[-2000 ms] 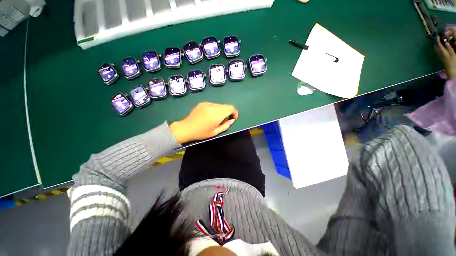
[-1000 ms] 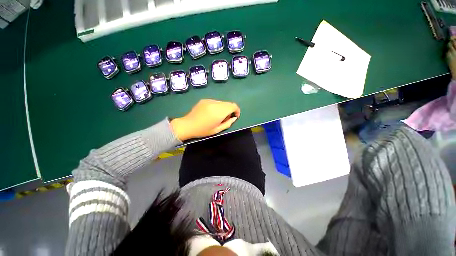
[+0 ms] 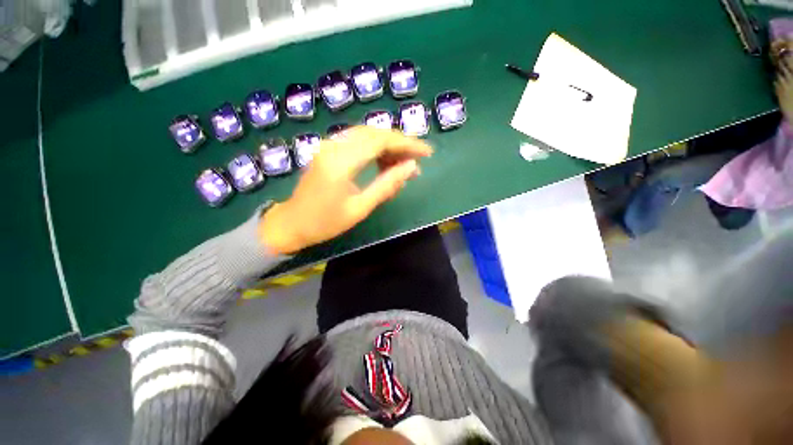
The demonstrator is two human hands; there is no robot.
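Strapless smartwatches [image 3: 262, 108] with lit purple screens lie in two rows on the green mat. My left hand [image 3: 343, 187] is raised over the near row, thumb and fingers apart, holding nothing visible. It partly covers a few watches in that row. My right hand [image 3: 696, 382] is a large blur at the lower right, cut off by the picture's edge; its fingers cannot be made out. The grey right sleeve [image 3: 569, 348] is bent beside it.
A white tray [image 3: 287, 36] lies beyond the watches. Note paper [image 3: 578, 109] with a dark pen [image 3: 522, 72] at its corner and a small clear scrap [image 3: 533, 152] lie right. A person's pink sleeve [image 3: 749, 178] is at far right. A white surface beside blue [image 3: 543, 230] stands below the bench edge.
My left hand has lifted from the mat's front edge, moved towards the near row and opened. My right hand has come into view, blurred, at the lower right.
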